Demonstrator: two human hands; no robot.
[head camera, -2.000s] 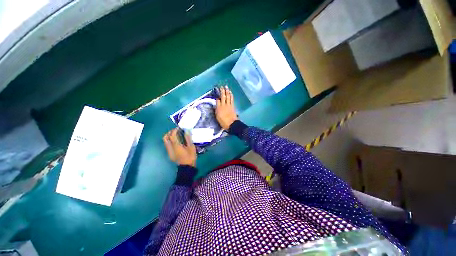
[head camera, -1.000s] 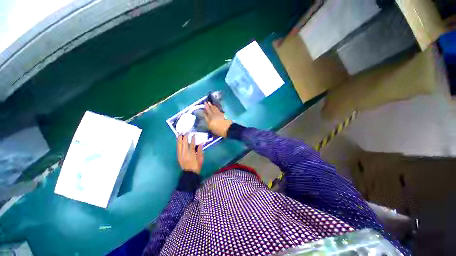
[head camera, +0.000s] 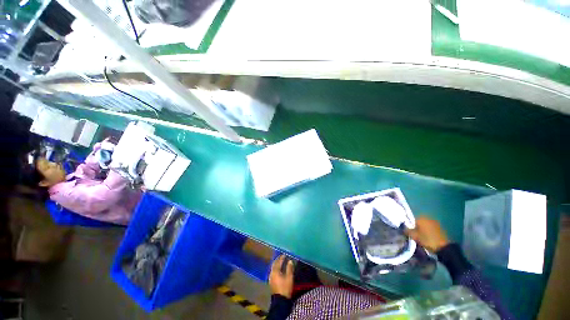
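An open retail box (head camera: 352, 240) lies on the green bench, wearer's side. White over-ear headphones (head camera: 390, 211) and dark, crinkled bag material (head camera: 382, 240) show in it; dark bag also sticks out at the near end. My right hand (head camera: 428, 232) touches the box's right edge; whether its fingers grip the bag or box I cannot tell. My left hand (head camera: 281, 276) is low, beyond the bench's near edge, with a small dark patch at its fingers; whether it holds something is unclear.
A closed white box (head camera: 290, 164) lies left of the open one; another retail box (head camera: 528, 231) stands right. A blue bin (head camera: 187, 250) with dark bags is below the bench. A person in pink (head camera: 94, 194) sits farther left, handling a white box (head camera: 164, 164).
The view has swung left, bringing the blue bin and the person into sight. My left hand has left the open box and moved off the bench. My right hand is now at the box's right edge.
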